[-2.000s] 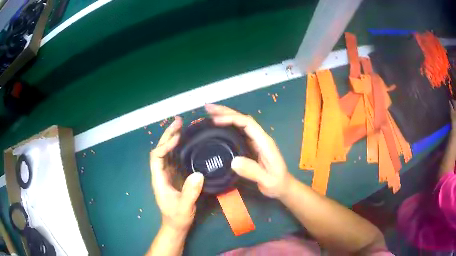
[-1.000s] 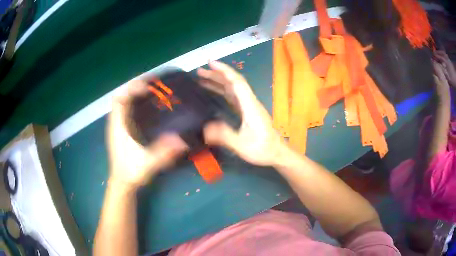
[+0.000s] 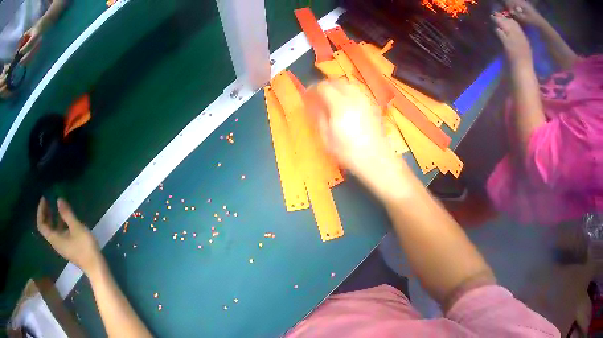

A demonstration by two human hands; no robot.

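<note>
A black speaker with an orange strap tab stands on the green surface beyond the rail at the left. My left hand is just below it over the rail, fingers spread, empty and apart from the speaker. My right hand is blurred and lies over the pile of orange and yellow-orange straps; whether its fingers grip a strap cannot be told.
A pale rail crosses the bench, with an upright post. Orange bits dot the green bench. The carton's edge is at lower left. A neighbour in pink is at right, near small orange parts. Another person's hand is at upper left.
The speaker is out of my hands and now stands beyond the rail at left. My hands have moved apart, the right one onto the strap pile. The view has turned right.
</note>
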